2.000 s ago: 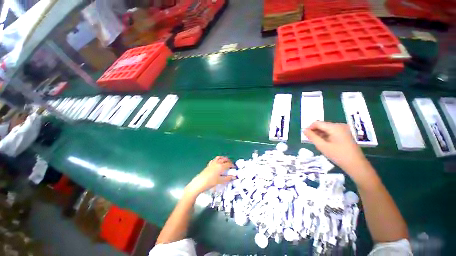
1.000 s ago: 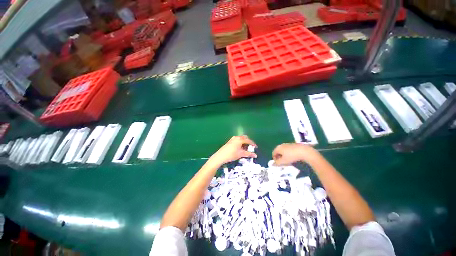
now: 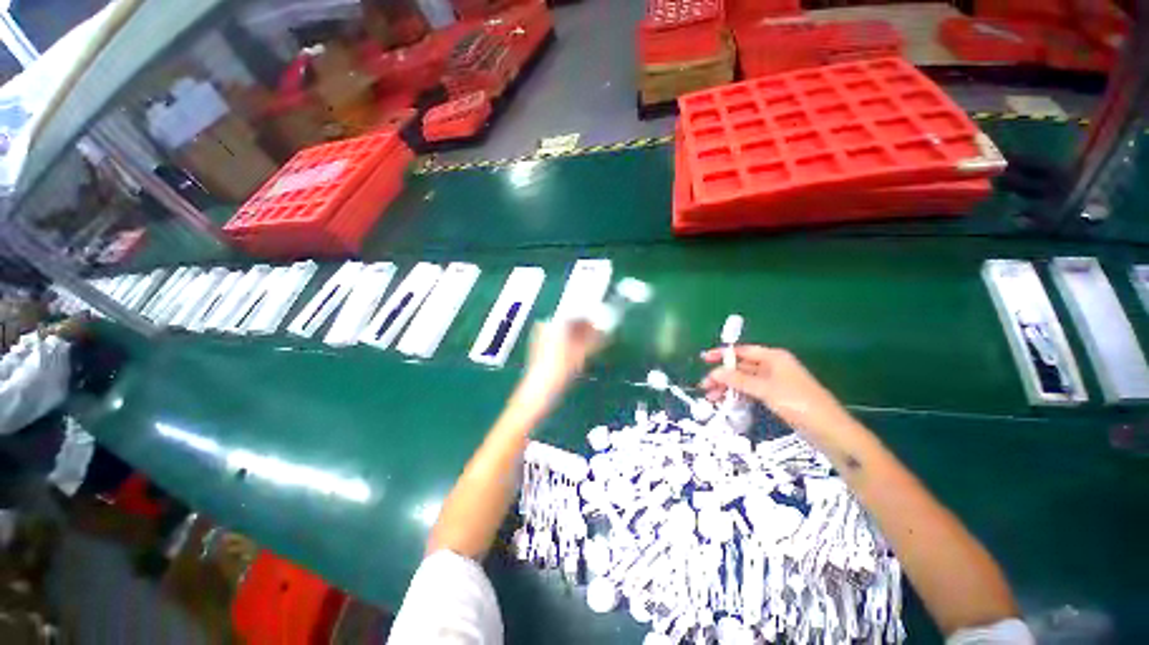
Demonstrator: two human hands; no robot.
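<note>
A large heap of white charging cables [image 3: 706,529] with round disc heads lies on the near green surface. My left hand [image 3: 563,353] is beyond the heap's left side, at the near end of a white box part [image 3: 588,280]. It holds a white charging cable [image 3: 620,302], blurred, its disc end over the belt to the right of that box part. My right hand [image 3: 760,381] is above the heap's far edge and pinches another charging cable [image 3: 731,333], disc end up. An open box base [image 3: 508,318] with a dark watch lies left of my left hand.
More white boxes lie in a row to the left [image 3: 439,309]. A box base with a dark item [image 3: 1036,334] and a plain white one [image 3: 1100,328] lie at right. Stacked red trays stand beyond the belt, at right [image 3: 819,139] and left [image 3: 315,195]. A metal post [image 3: 1109,139] stands far right.
My left hand has moved from the heap's far edge to the box row with a cable. My right hand has lifted a cable upright. The view has shifted, and boxes lie differently around the gap.
</note>
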